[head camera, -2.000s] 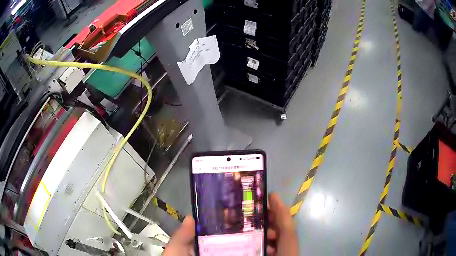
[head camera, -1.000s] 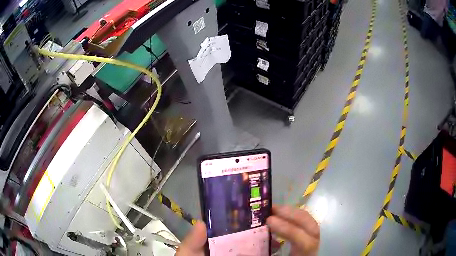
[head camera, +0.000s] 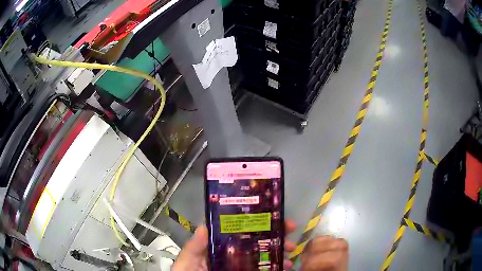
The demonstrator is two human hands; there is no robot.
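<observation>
A black-edged smartphone (head camera: 244,217) is upright at the lower middle of the view, its bottom end cut off by the picture's edge. Its lit screen shows a chat with a white bubble and a green bubble over a dark background. My left hand (head camera: 194,253) holds the phone, with the thumb along its left edge and fingertips showing at its right edge. My right hand (head camera: 322,255) is just right of the phone, low in view, with its fingers curled. It is blurred and partly cut off, and its palm is hidden.
A grey column (head camera: 211,106) with a crumpled paper sheet (head camera: 215,61) stands ahead. Black stacked totes (head camera: 285,53) are behind it. A white machine housing (head camera: 100,174) and yellow hose (head camera: 158,100) are at left. A black bin (head camera: 449,185) is at right. Yellow-black tape (head camera: 346,153) marks the floor.
The phone screen has changed from a large dark picture to chat bubbles. My right hand has moved from the phone's right edge, slightly down and to the right. The view has shifted slightly.
</observation>
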